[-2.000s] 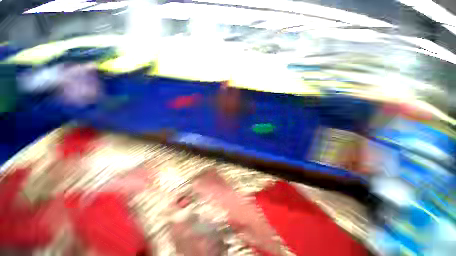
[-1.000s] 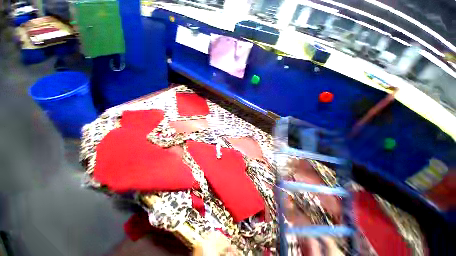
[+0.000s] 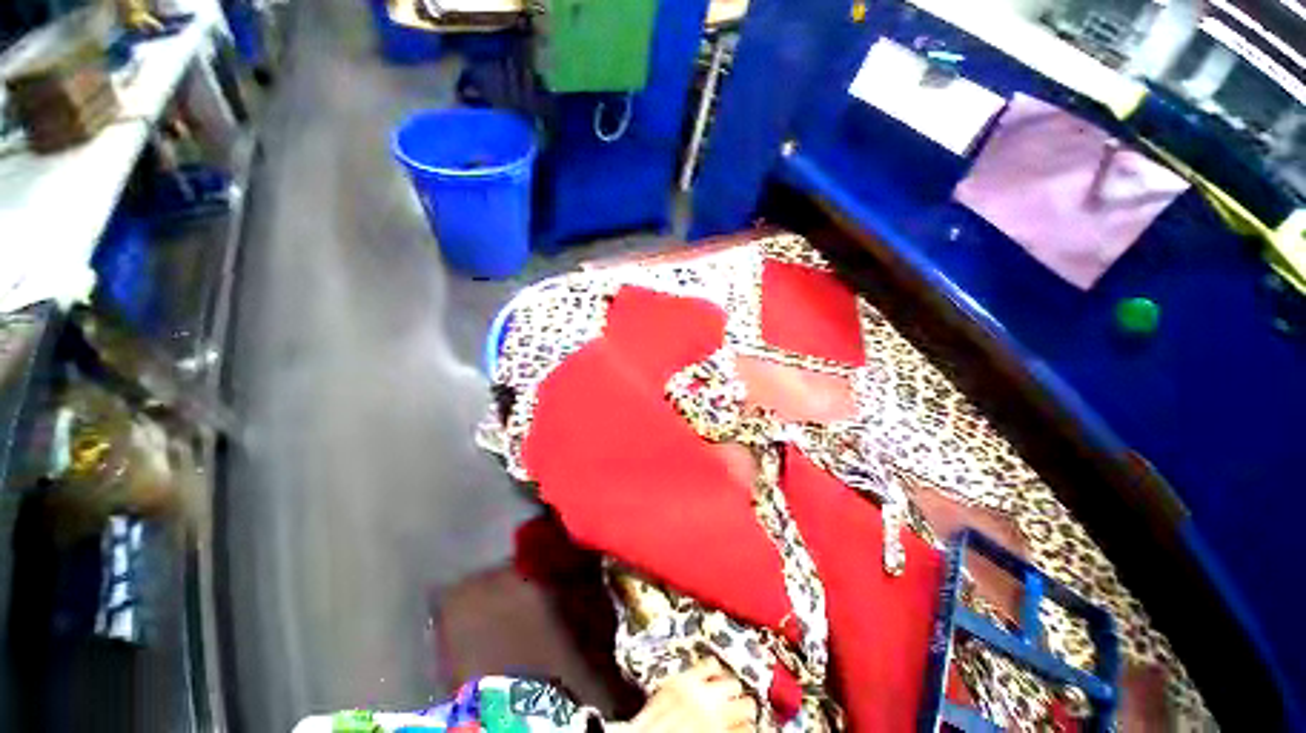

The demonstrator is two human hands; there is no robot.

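My left hand (image 3: pixel 698 702) is at the bottom edge, partly cut off, against leopard-print offcuts (image 3: pixel 666 630) at the near side of the bed; its grip is unclear. My right hand is not in view. A blue cutting die (image 3: pixel 948 630) with cross bars is at the lower right, over leopard strips, cut off by the frame. Leopard-print material (image 3: pixel 988 430) covers the bed, with bright red areas (image 3: pixel 630 444) showing through. A loose, bunched leopard strip (image 3: pixel 774 530) lies across the red.
The blue press beam (image 3: pixel 1060 358) runs along the right, with a white sheet (image 3: pixel 917 100), a pinkish sheet (image 3: pixel 1067 193) and a green button (image 3: pixel 1137 315). A blue bin (image 3: pixel 480 201) stands on the floor beyond the bed. A light table (image 3: pixel 57 215) is at the left.
The view has swung left, bringing in the floor and left table. The die appears lower and further right, at a flatter angle. Leopard strips across the red have shifted. My left hand shows more clearly.
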